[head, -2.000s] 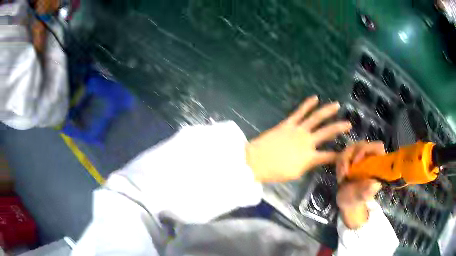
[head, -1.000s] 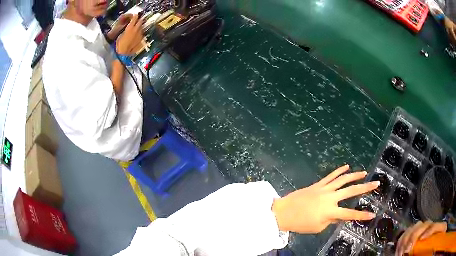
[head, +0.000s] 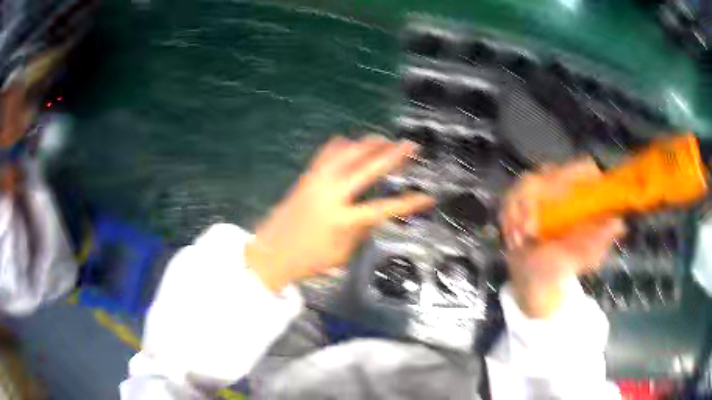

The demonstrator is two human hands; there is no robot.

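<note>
The frame is blurred by motion. My right hand [head: 558, 226] is closed around an orange electric screwdriver [head: 624, 191]; its tip is hidden by my fingers. My left hand [head: 332, 207] is spread over the left side of a clear blister tray [head: 445, 312], with fingers apart and nothing seen in it. Round black parts [head: 396, 275] sit in the tray's pockets. A dark grey disc [head: 535, 125] with a mesh-like face lies on the tray, behind my right hand. No screws can be made out.
The tray lies on a scratched dark-green bench mat [head: 234, 86]. A person's white sleeve [head: 31, 250] shows at the left edge. A blue stool [head: 121, 262] and a yellow floor line [head: 117, 328] are at lower left. Something red [head: 644, 389] shows at the lower right edge.
The view has swung right and down, so the tray now sits nearer the middle. The screwdriver and my right hand are more fully in view. My left hand remains spread.
</note>
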